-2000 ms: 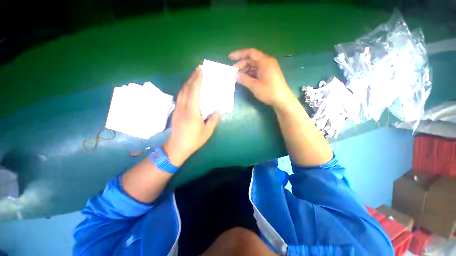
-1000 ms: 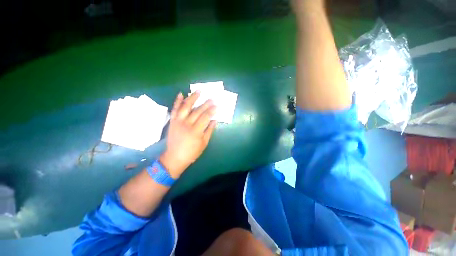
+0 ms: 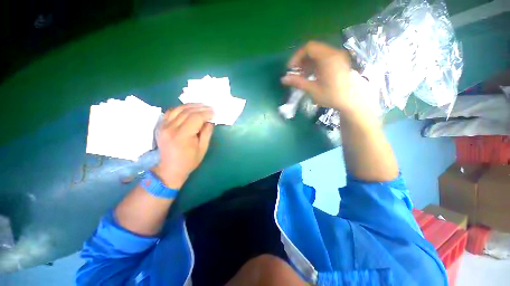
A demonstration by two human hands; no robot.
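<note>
A fanned stack of white cards (image 3: 122, 127) lies on the green table at the left. A second, smaller fan of white cards (image 3: 215, 94) lies beside it, with my left hand (image 3: 184, 134) resting on its near-left edge, fingers together. My right hand (image 3: 321, 75) is blurred above the table, thumb and fingertips closed on a white cable bundle (image 3: 292, 103) that hangs below them. More white cable bundles (image 3: 330, 118) lie in a heap under my right wrist, partly hidden by it. A clear poly bag (image 3: 411, 56) with white contents lies at the right.
Tan rubber bands (image 3: 84, 172) and a small brown scrap (image 3: 130, 177) lie left of my left wrist. The green table's (image 3: 235, 167) near edge runs before me. On the floor at the right are brown cartons (image 3: 461, 187) and red crates (image 3: 442, 232).
My right hand has come back from the far side and now holds a cable bundle. The cards under my left hand are spread into a wider fan. The whole view has shifted.
</note>
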